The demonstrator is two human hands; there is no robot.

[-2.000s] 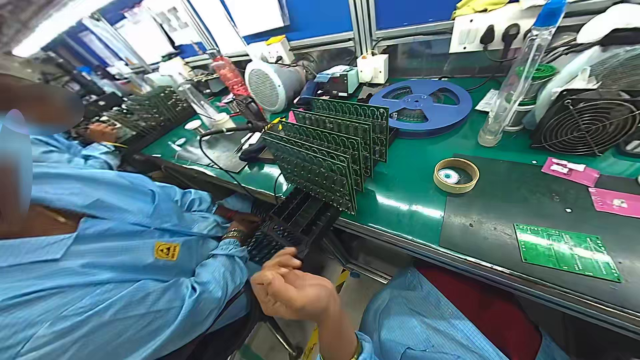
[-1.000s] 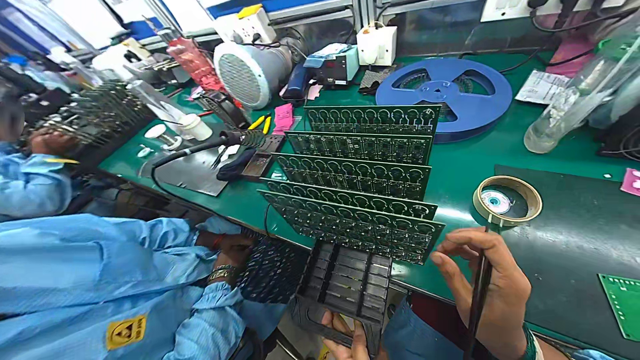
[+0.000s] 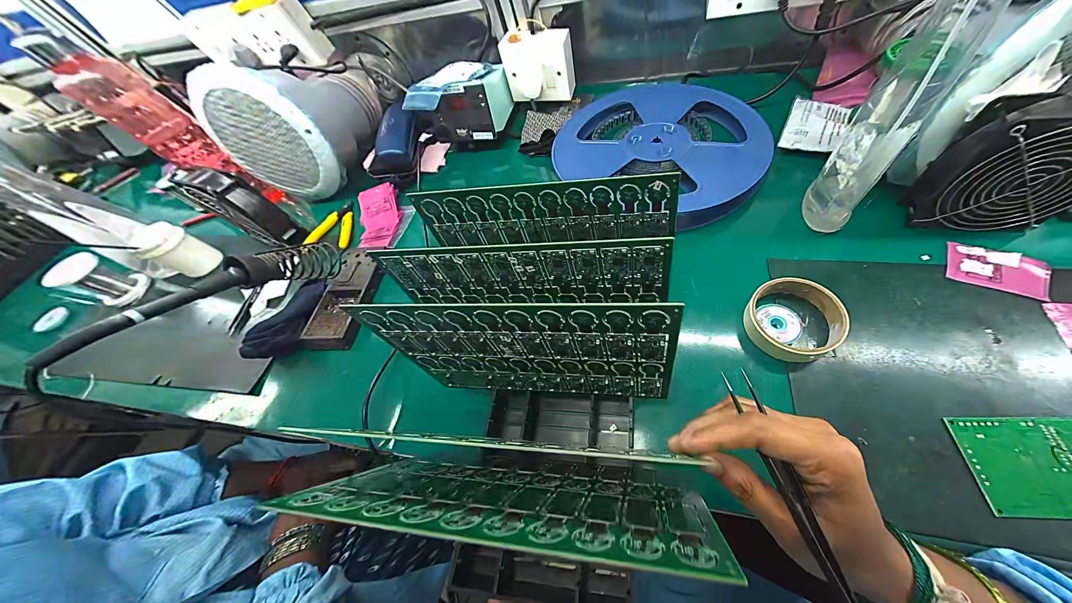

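Observation:
My right hand (image 3: 796, 477) pinches the right end of a green circuit board panel (image 3: 502, 448), seen nearly edge-on, with black tweezers (image 3: 787, 481) tucked in the same hand. Nearest me, another panel (image 3: 536, 519) leans low and tilted. Behind them, several more panels stand upright in a row, the closest being a dark green panel (image 3: 519, 347). They rise from a black slotted plastic rack (image 3: 561, 419), partly hidden by the panels. My left hand is not visible.
A co-worker's arms (image 3: 285, 502) in blue sleeves are close at the left. A blue component reel (image 3: 662, 142) lies behind the panels. A tape roll (image 3: 796, 318), a dark mat (image 3: 888, 377) and a loose green board (image 3: 1017, 465) are at the right; a soldering iron stand (image 3: 339, 306) is left.
The view has moved nearer the panels. My right hand, beside the rack with tweezers a second ago, now grips a panel. The two nearest panels have tilted away from the upright row. My left hand has left view.

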